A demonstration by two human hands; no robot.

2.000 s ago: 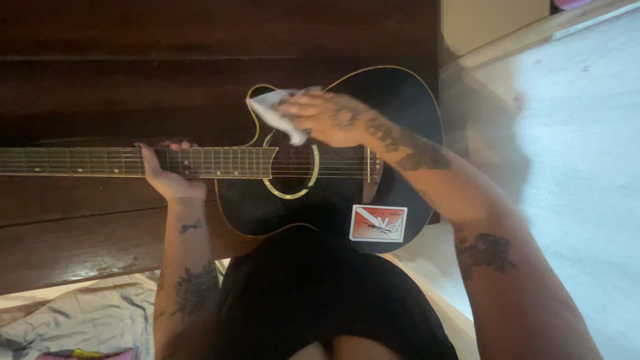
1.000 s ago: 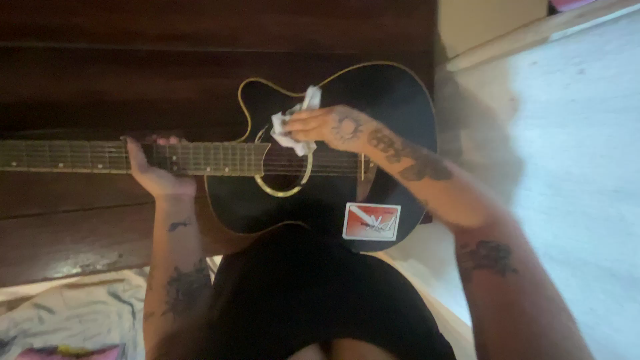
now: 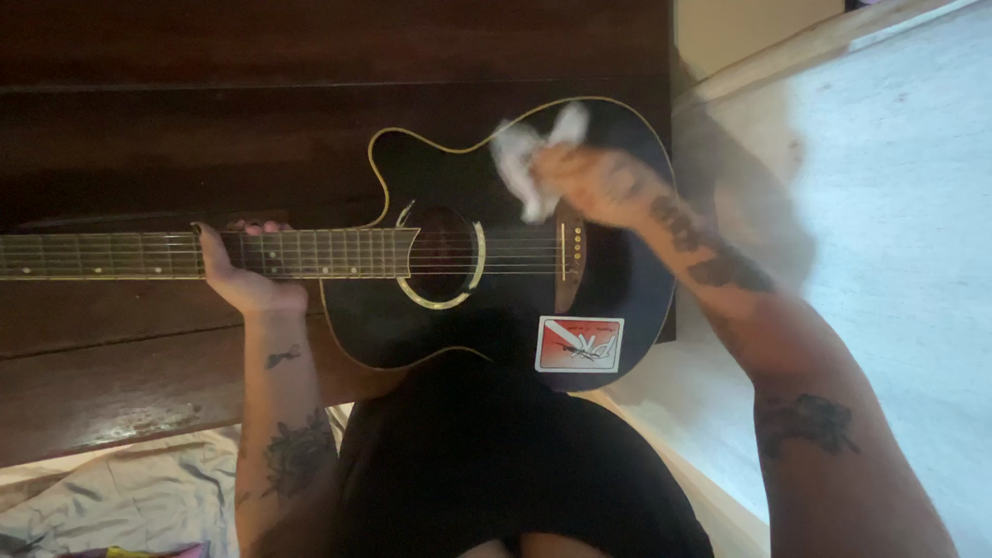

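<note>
A black acoustic guitar with a cutaway body lies face up, its neck running to the left edge. My left hand is wrapped around the neck, thumb on the near left and fingertips showing at the far side. Blurred by motion, my right hand holds a crumpled white cloth over the upper part of the guitar's top, above and left of the bridge. A red and white sticker is on the lower body. The sound hole has a partly worn decorative ring.
Beneath the guitar is a dark wooden surface made of boards. A pale wall or panel stands at the right, beyond the surface's edge. Light rumpled fabric lies at the lower left.
My right hand and the white cloth have moved right, from beside the sound hole to the upper body near the bridge. My left hand stays around the neck.
</note>
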